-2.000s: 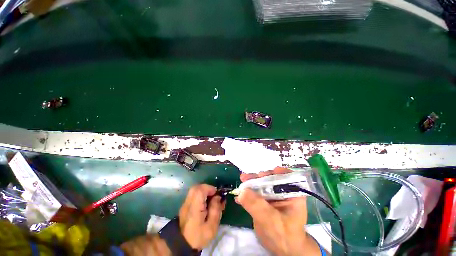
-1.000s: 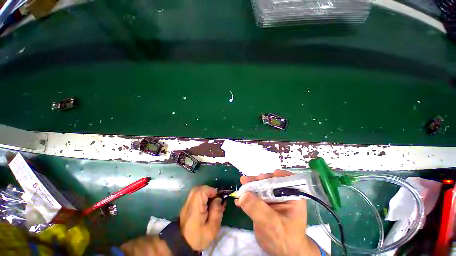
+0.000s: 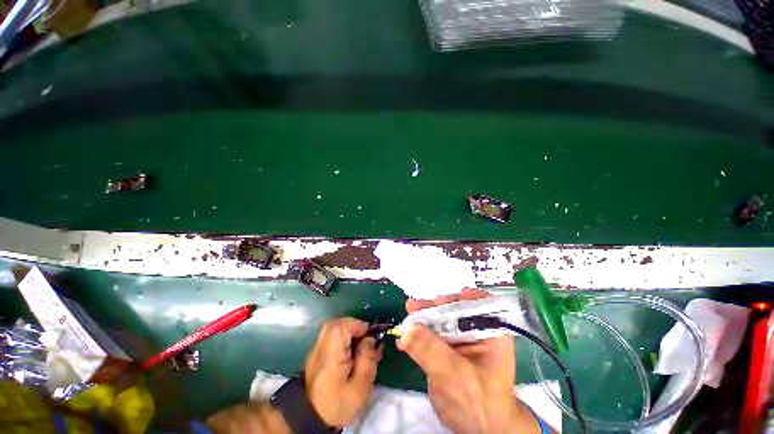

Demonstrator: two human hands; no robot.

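My left hand [image 3: 341,366] pinches a small dark assembly [image 3: 379,329], mostly hidden by the fingers. My right hand [image 3: 465,373] holds a translucent-white dispensing syringe [image 3: 458,318] like a pen. Its yellowish tip [image 3: 396,331] is at the assembly; whether they touch is too small to tell. A green adapter [image 3: 543,309] sits at the rear of the barrel, with a clear looped air hose [image 3: 698,339] to its right. A black cable [image 3: 543,349] runs along the syringe. A white cloth [image 3: 399,411] lies under both hands.
Two assemblies [image 3: 312,276] lie on the chipped white rail [image 3: 577,264], beside white paper [image 3: 424,269]. More assemblies [image 3: 490,208] lie on the green belt [image 3: 339,136]. A red marker [image 3: 204,335] and a carton [image 3: 64,318] are left. Clear trays [image 3: 526,21] lie across the belt.
The assemblies on the belt have moved to the right. The hands have stayed nearly in place, with the syringe tip still at the held assembly. The green adapter has shifted slightly left.
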